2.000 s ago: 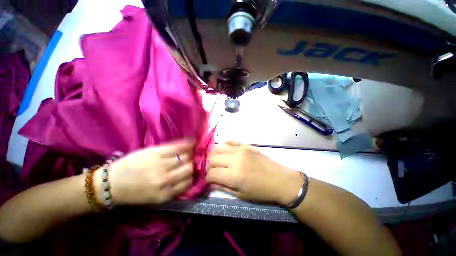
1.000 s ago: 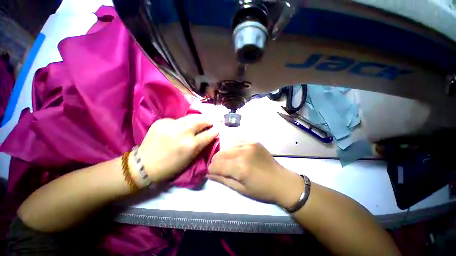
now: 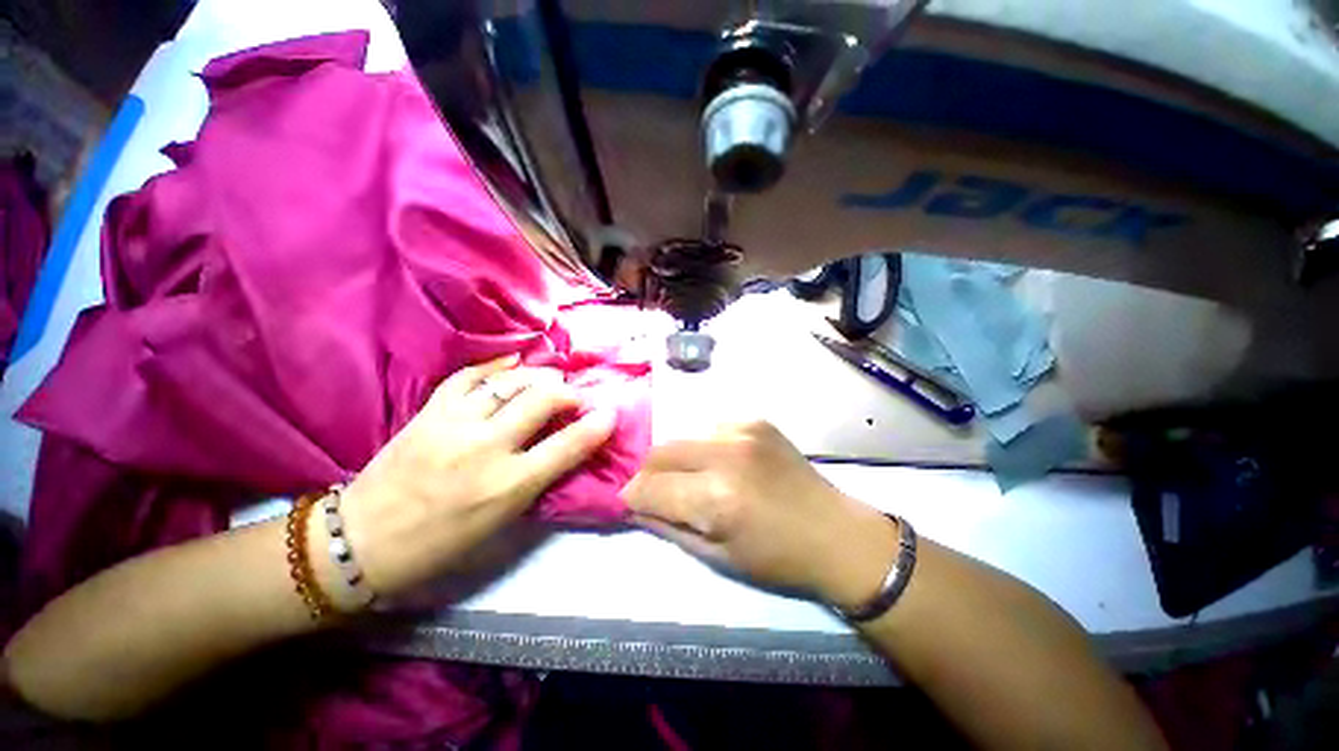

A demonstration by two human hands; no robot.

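Note:
A large shiny magenta garment piece (image 3: 294, 264) lies bunched on the white table, left of and in front of the needle area. My left hand (image 3: 477, 462) rests on the cloth, its fingers spread over the gathered part. My right hand (image 3: 742, 499) pinches the cloth's right edge between thumb and fingers. The cloth's edge reaches the presser foot and needle area (image 3: 687, 286), where small parts are hard to tell apart. A round silvery knob (image 3: 689, 349) is just right of the cloth.
The sewing machine head (image 3: 1013, 206) spans the top. Scissors (image 3: 869, 294), dark blue snips (image 3: 913, 385) and pale blue-grey scraps (image 3: 977, 330) lie right of the needle. A black squarish object (image 3: 1212, 514) is at the right. A scale (image 3: 632, 653) runs along the table's front edge.
My left hand has moved back and left from the needle area and lies flatter on the cloth. More magenta cloth shows between my hands. My right hand keeps its pinch at nearly the same place.

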